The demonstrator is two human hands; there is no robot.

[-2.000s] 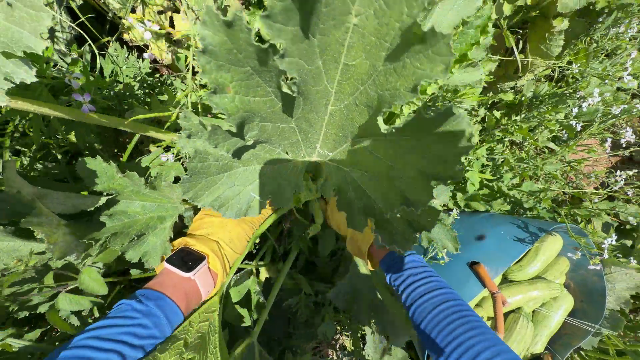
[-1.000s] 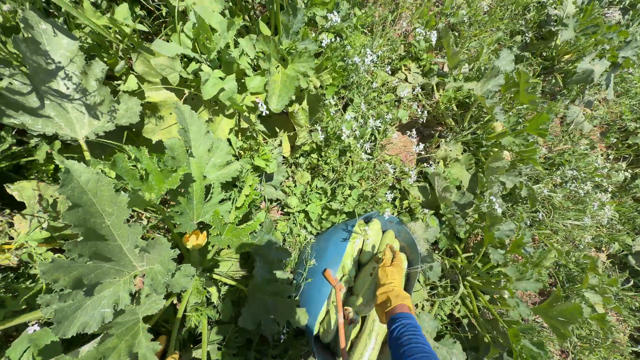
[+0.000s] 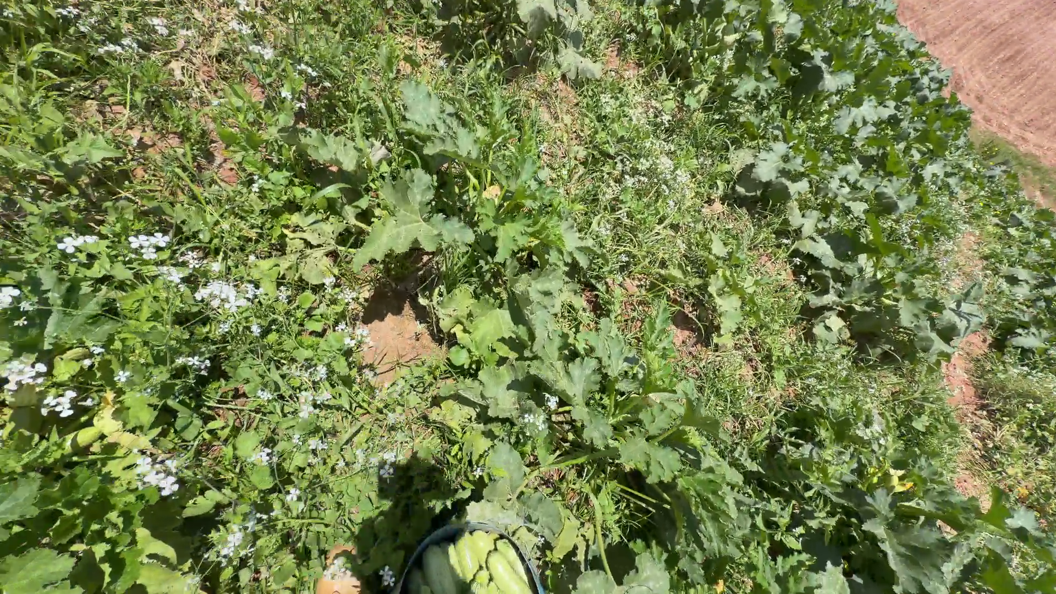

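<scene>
A blue bucket [image 3: 419, 546], cut off by the bottom edge in the head view, holds several pale green squash [image 3: 472, 557]. Neither of my hands can be made out. Left of the bucket, a small orange-tan shape [image 3: 338, 582] shows at the bottom edge, too cut off to identify. Broad squash leaves [image 3: 410, 221] rise from the plants around the middle. The lower part of the bucket is hidden.
Weeds with white flowers [image 3: 224, 294] grow thickly on the left. A patch of reddish soil [image 3: 398, 334] lies near the middle. More leafy plants [image 3: 833, 247] line the right side, with a ploughed field [image 3: 990, 66] at the upper right.
The view has swung widely. My right hand, in its yellow glove on the squash in the bucket one second ago, is no longer seen there. The large leaf between both hands earlier is out of view.
</scene>
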